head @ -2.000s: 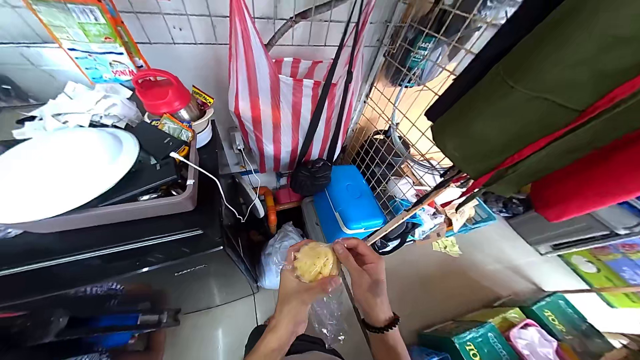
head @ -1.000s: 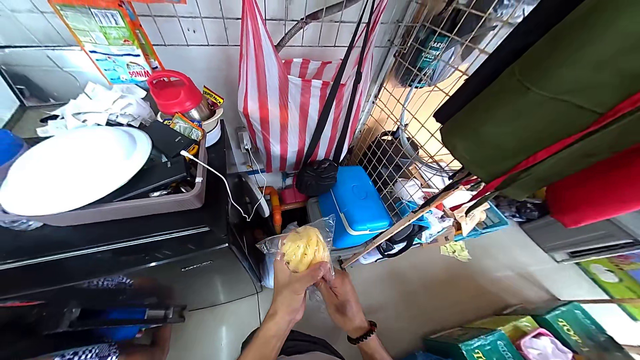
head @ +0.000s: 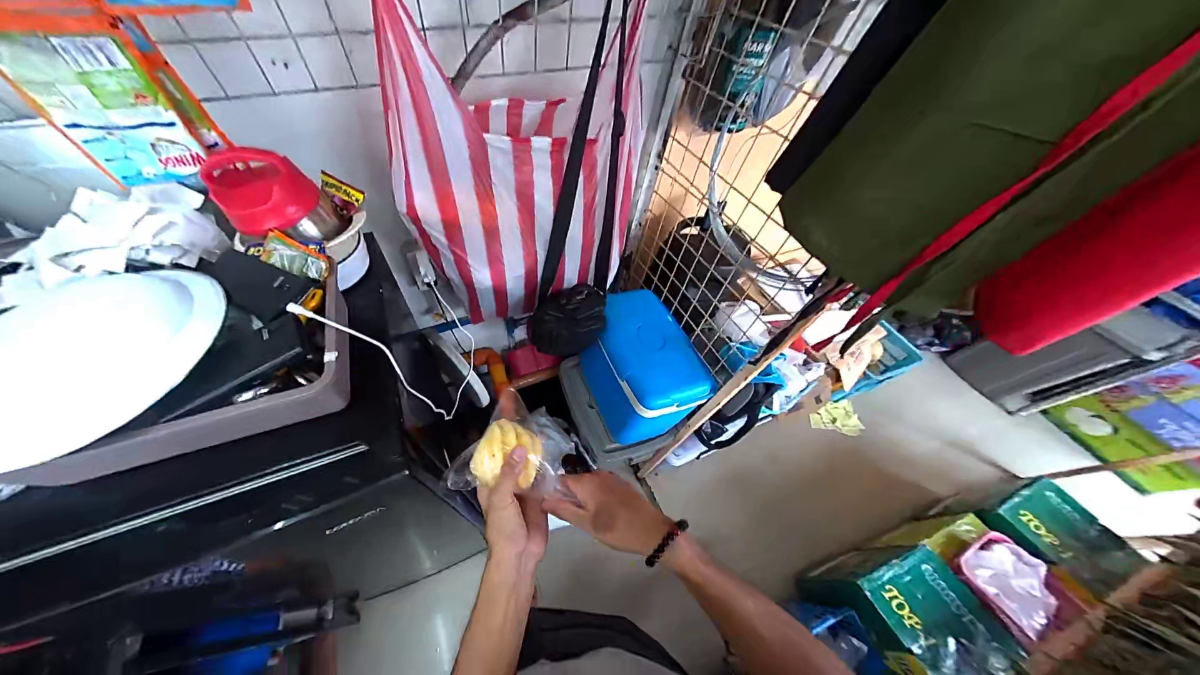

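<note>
A peeled yellow fruit, which looks like a pineapple (head: 506,452), sits inside a clear plastic bag (head: 461,472). Wrapped round its lower side is my left hand (head: 511,511), thumb pressed on the front. My right hand (head: 609,511), with a dark beaded bracelet on the wrist, pinches the gathered plastic just right of the fruit. The fingertips of both hands are partly hidden by the film and by each other.
Left stands a black counter (head: 281,478) with a grey tray (head: 309,408), a white plate (head: 103,356) and a red-lidded container (head: 258,192). A blue cooler (head: 656,361) is beyond my hands, beside a wire grid (head: 694,216). Green boxes (head: 919,600) sit lower right.
Two seconds ago the fruit was upright in my left hand with the right at its side. Now both hands have shifted left, and my right hand grips the bag's gathered plastic.
</note>
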